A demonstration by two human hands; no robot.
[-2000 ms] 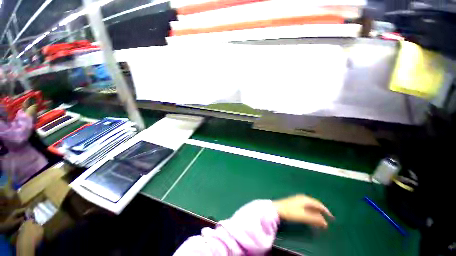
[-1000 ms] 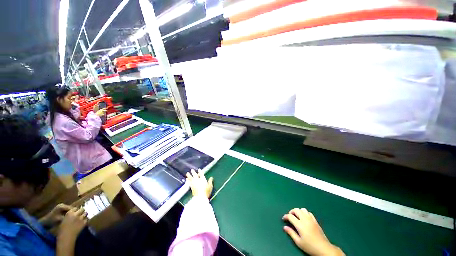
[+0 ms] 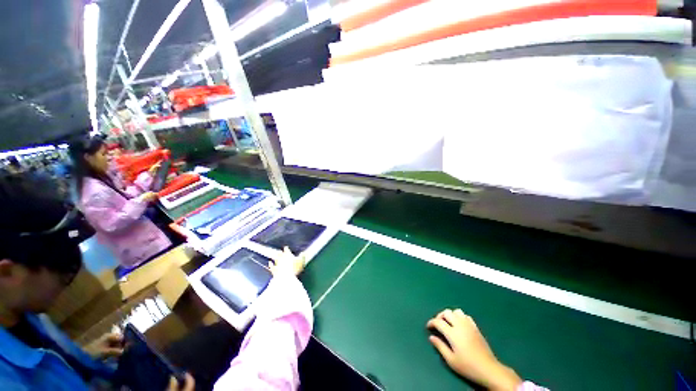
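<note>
Two dark glossy tablets lie in a white foam tray (image 3: 336,200) at the left of the green bench. The farther tablet (image 3: 290,234) lies beyond my left hand; the nearer tablet (image 3: 237,279) shows a bright glare. My left hand (image 3: 287,265) is at the tray's near side, fingertips at the edges of the tablets; whether it grips one cannot be made out. My right hand (image 3: 462,347) rests on the green mat, fingers slightly bent, holding nothing.
A stack of white trays with a blue tablet (image 3: 233,214) stands left of the foam tray. Paper sheets (image 3: 549,130) hang from the shelf. An open cardboard box (image 3: 172,284) and a person in blue (image 3: 38,355) are at the lower left. A person in pink (image 3: 114,206) stands farther back.
My left hand has come from out of view to the tray, then moved slightly left. My right hand has hardly moved since one second ago. The neighbour in blue now holds a dark tablet.
</note>
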